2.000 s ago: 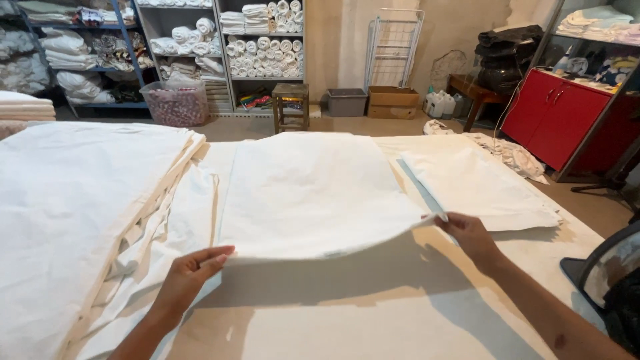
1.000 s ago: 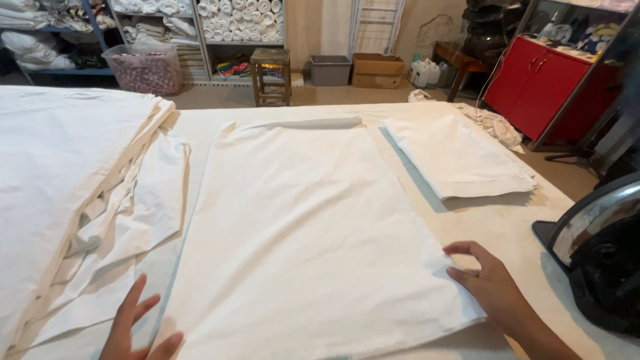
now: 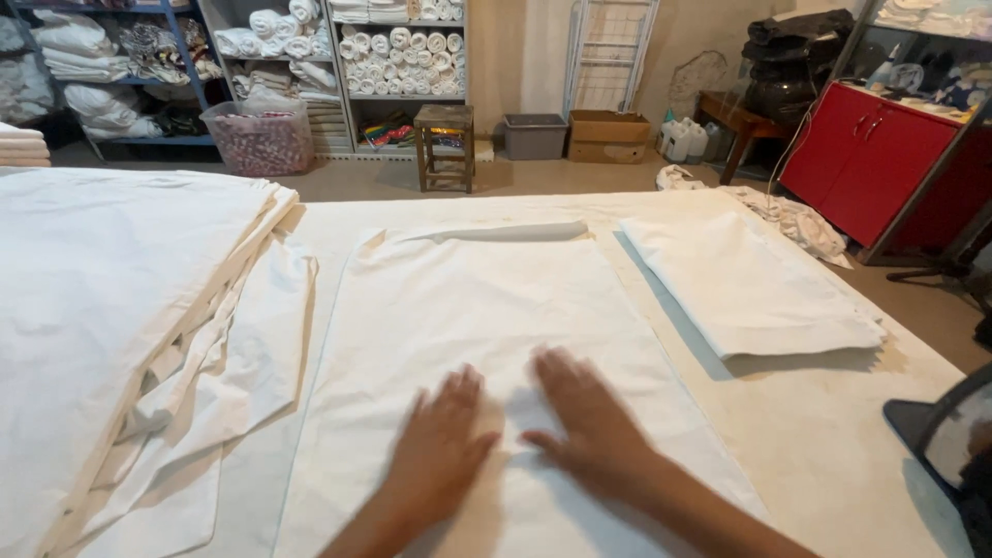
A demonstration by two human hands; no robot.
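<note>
A white rectangular cloth lies spread over the middle of the covered table, its far edge partly raised and folded. Both hands are over its near half, side by side and somewhat blurred. My left hand is palm down with the thumb apart from the fingers, holding nothing. Just to its right, my right hand is also palm down with its thumb out and holds nothing. Whether the palms press on the cloth cannot be told. A folded white cloth lies at the right, and a large stack of white cloths at the left.
The pale table cover shows between the cloths. At the right edge stands a dark, shiny object, perhaps an iron. Beyond the table are a wooden stool, a grey bin, a cardboard box and a red cabinet.
The cloth was held up by both hands two seconds ago and now lies flat on the table. Both hands have left its near corners and come together over its middle.
</note>
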